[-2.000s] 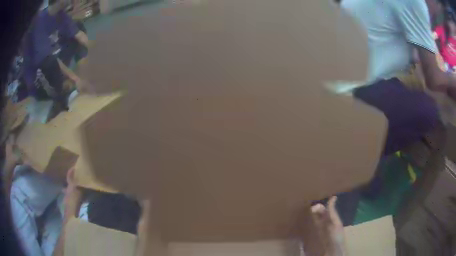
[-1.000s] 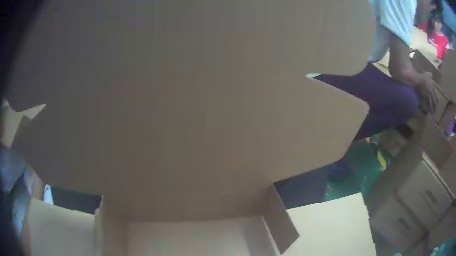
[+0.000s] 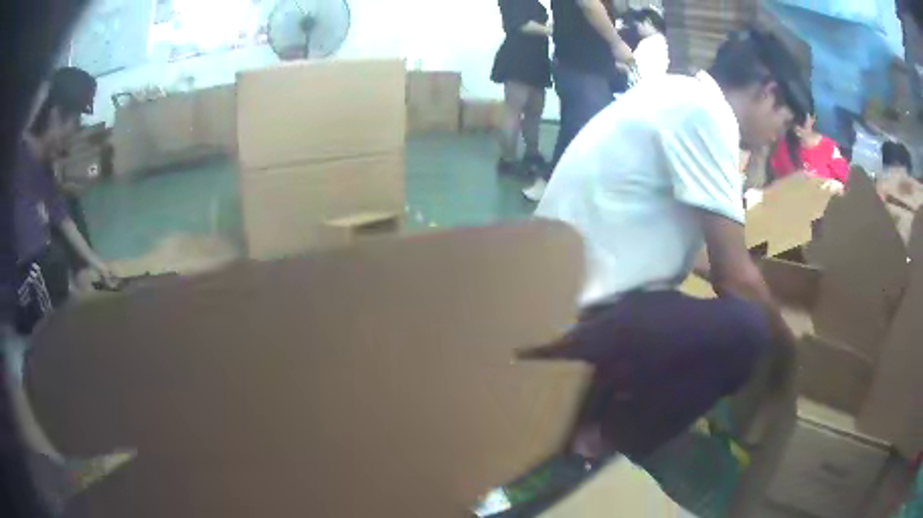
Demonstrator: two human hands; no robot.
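A large brown cardboard box blank (image 3: 334, 374) stands up close in front of me and fills the lower left and middle of the view. Its top edge is rounded at the corners, and a dark slot cuts into its right side. A paler flap (image 3: 617, 496) shows at the bottom edge, right of the middle. Neither of my hands can be seen; the board and the picture's lower edge cut off the area near me.
A person in a white shirt (image 3: 648, 182) crouches just right of the board. Brown cartons and raised flaps (image 3: 835, 455) stand at the right. A person in purple (image 3: 40, 202) is at the left. Two large stacked cartons (image 3: 322, 152), a fan (image 3: 309, 25) and standing people are behind.
The view has tilted up and shows the room behind. The board now sits lower, with its top edge visible. The inner box corner and side flap seen earlier have left the picture.
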